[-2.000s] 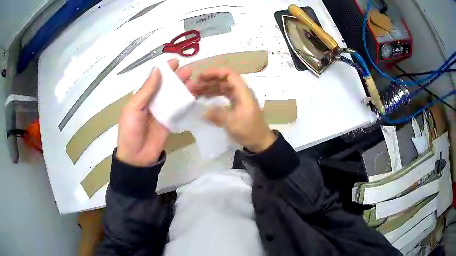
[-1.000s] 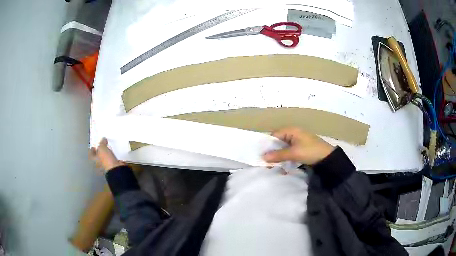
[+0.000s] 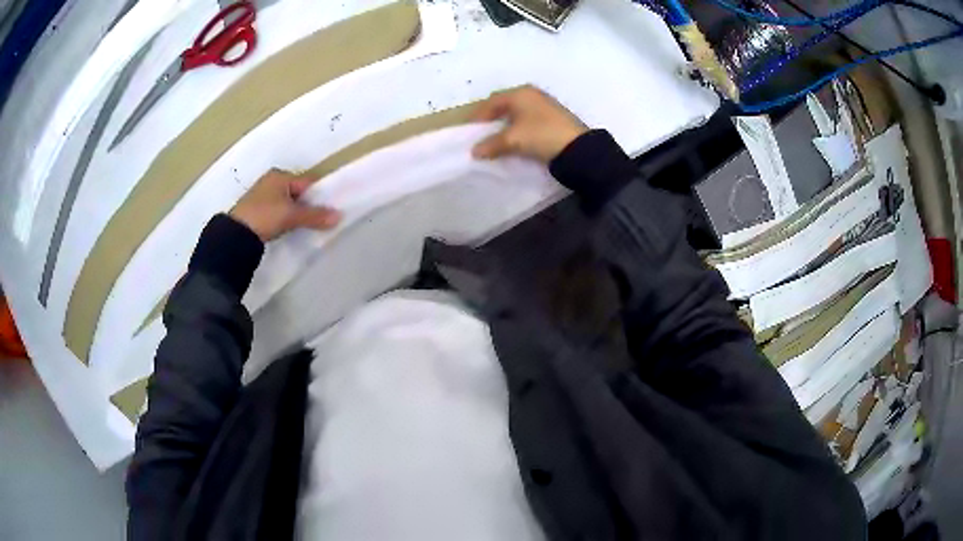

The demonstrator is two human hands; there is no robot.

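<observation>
My left hand [image 3: 283, 207] pinches the upper edge of a white interlining strip [image 3: 407, 169] between thumb and fingers. My right hand [image 3: 523, 125] pinches the same strip near its right end. The strip lies over the lower khaki waistband piece [image 3: 396, 131], whose upper edge shows as a thin band between my hands. Its left end shows past my left sleeve. Another khaki waistband piece [image 3: 211, 137] lies flat and curved farther up the white table.
Red-handled shears [image 3: 220, 42] and a grey steel ruler [image 3: 87, 159] lie at the upper left. The iron [image 3: 545, 8] is cut off at the top edge. Blue hoses [image 3: 803, 90] run at upper right. Layered khaki and white strips [image 3: 824, 280] hang at the right.
The view has swung right. My left hand has moved from the strip's left end to a spot nearer my right hand. Both hands are now at the strip's upper edge.
</observation>
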